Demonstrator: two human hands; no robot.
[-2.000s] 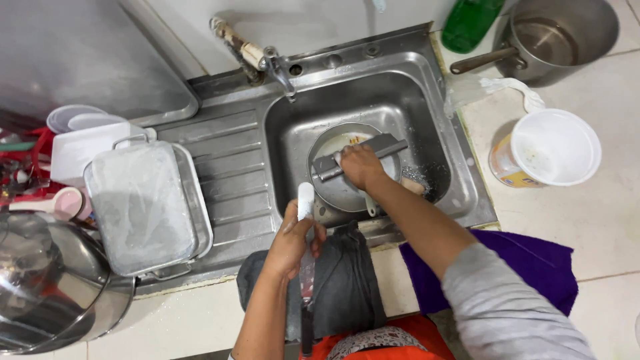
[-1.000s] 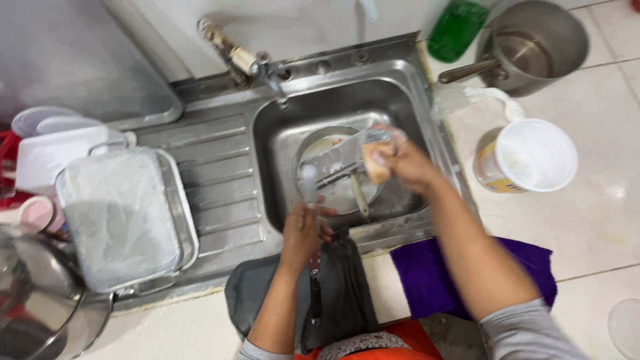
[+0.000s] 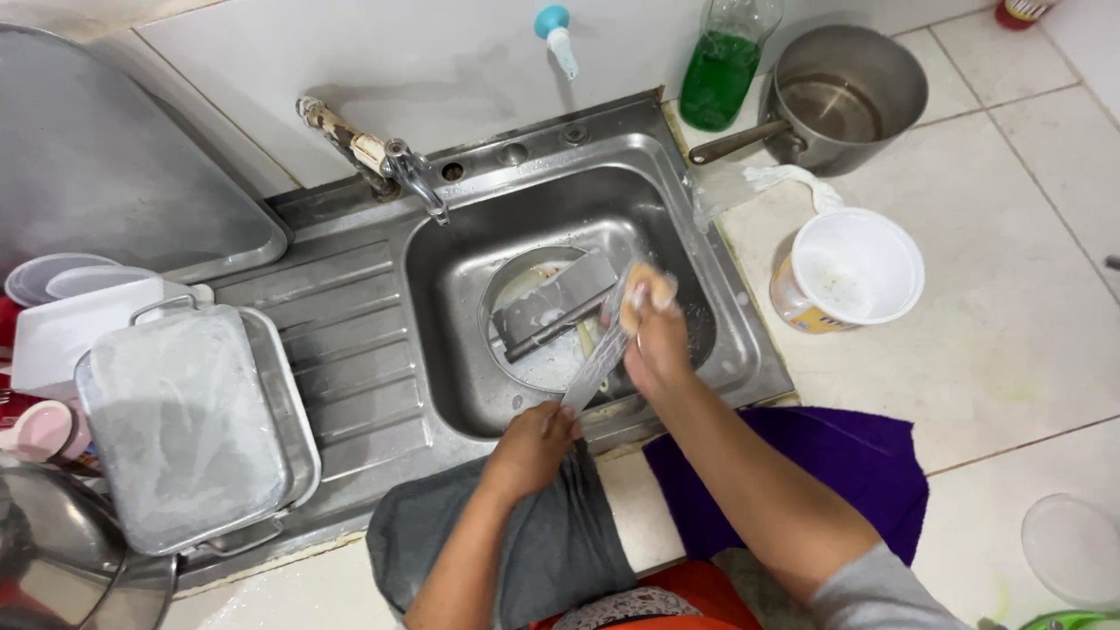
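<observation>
My left hand (image 3: 532,448) grips the lower end of a long flat utensil, seemingly a knife or spatula, with a soapy blade (image 3: 598,367). My right hand (image 3: 658,341) holds an orange-tan sponge (image 3: 647,293), blurred, at the upper end of the blade. Behind the blade, a round metal pan (image 3: 486,302) lies in the steel sink (image 3: 464,411). A flat metal piece with a tube-like edge (image 3: 560,302) rests tilted in the pan, beside a pale handle (image 3: 584,337) of something partly hidden.
A faucet (image 3: 416,179) stands behind the sink. Metal baking pans (image 3: 188,429) sit on the left drainboard. On the right are a saucepan (image 3: 840,96), a bottle of green liquid (image 3: 719,79) and a white plastic tub (image 3: 862,267). Grey (image 3: 516,542) and purple (image 3: 814,481) cloths lie at the front edge.
My right hand has left the flat metal piece in the pan and come to the utensil with the sponge. In my left hand, the utensil has turned, its blade now pointing toward the sink.
</observation>
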